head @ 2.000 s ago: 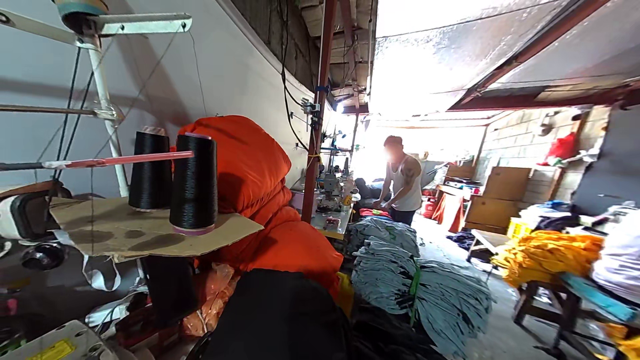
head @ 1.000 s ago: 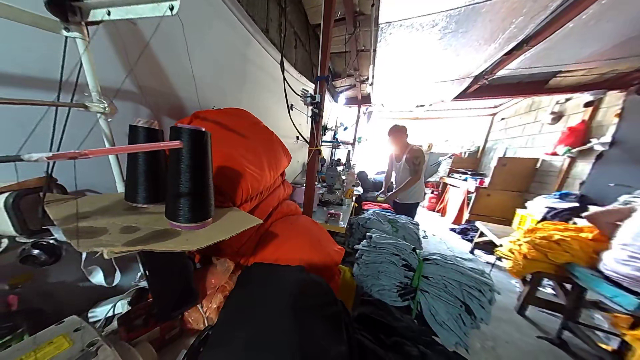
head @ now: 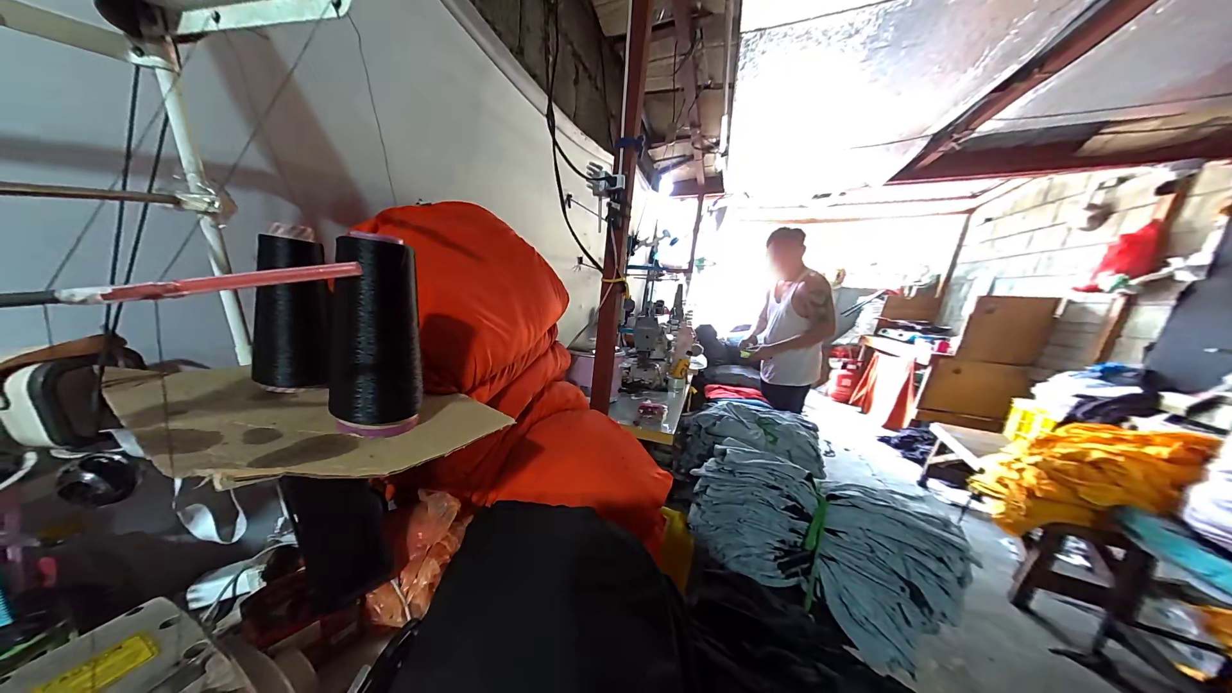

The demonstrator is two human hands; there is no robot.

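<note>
Neither my left hand nor my right hand shows in the head view. Closest to the camera, at the left, two cones of black thread (head: 375, 332) stand upright on a piece of brown cardboard (head: 289, 433), with a pinkish rod (head: 231, 281) reaching across in front of them. Large orange fabric bundles (head: 481, 298) are heaped behind the cones. Black fabric (head: 549, 606) fills the bottom centre. To its right lies a stack of grey-blue cloth pieces (head: 876, 539), tied with a green strip (head: 816, 529).
A person (head: 794, 327) stands beyond the stack, near a sewing machine (head: 650, 337). A red-brown post (head: 621, 212) rises at centre. Yellow-orange fabric (head: 1088, 467) rests on a wooden stool (head: 1049, 568) at the right. A metal machine part (head: 115, 654) occupies the lower left corner.
The standing person in the background has shifted to the right and is more upright than in the oldest frame. Nothing near the camera has plainly moved.
</note>
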